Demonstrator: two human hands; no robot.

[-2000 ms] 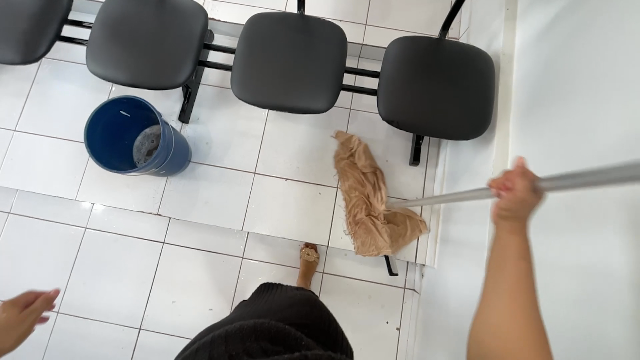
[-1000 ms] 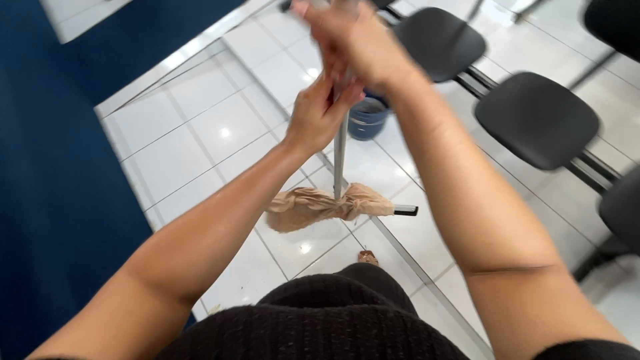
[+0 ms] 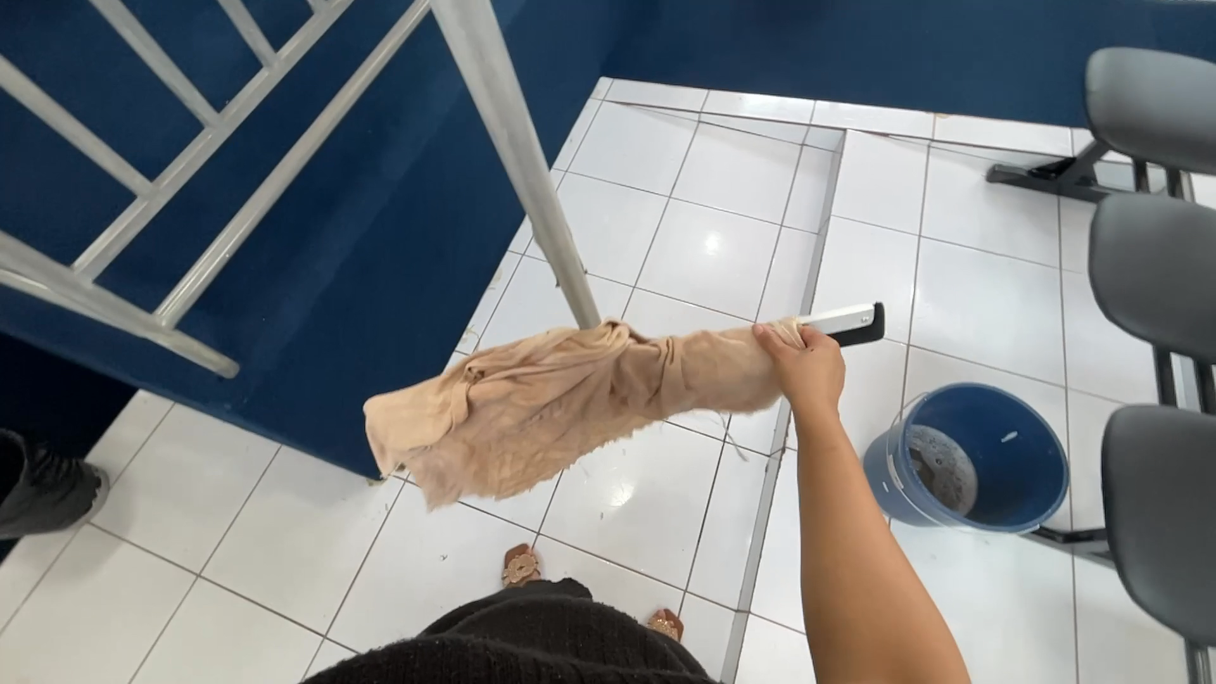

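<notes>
A floor squeegee head (image 3: 841, 321) with a black rubber blade pokes out of a wrinkled tan cloth (image 3: 560, 399) wrapped around it. My right hand (image 3: 807, 366) grips the cloth and the head near that bare end. From the middle of the head a pale metal pole (image 3: 518, 123) runs up and out at the top of the view. My left hand is not in view. Loose threads hang from the cloth's lower edge. To the right of my forearm, a blue bucket (image 3: 1040, 456) with some murky, foamy water stands on the floor.
Grey chairs (image 3: 1154, 275) joined in a row stand along the right. A low tiled step (image 3: 760, 532) runs beside the bucket. White metal railings (image 3: 256, 199) stand before a dark blue wall (image 3: 380, 237) at left. Another person's black shoe (image 3: 57, 489) is at the left edge.
The cloth-wrapped squeegee was on the floor by the chairs at first and is now raised in front of me. My right hand has moved from the pole to the cloth. The view has turned widely.
</notes>
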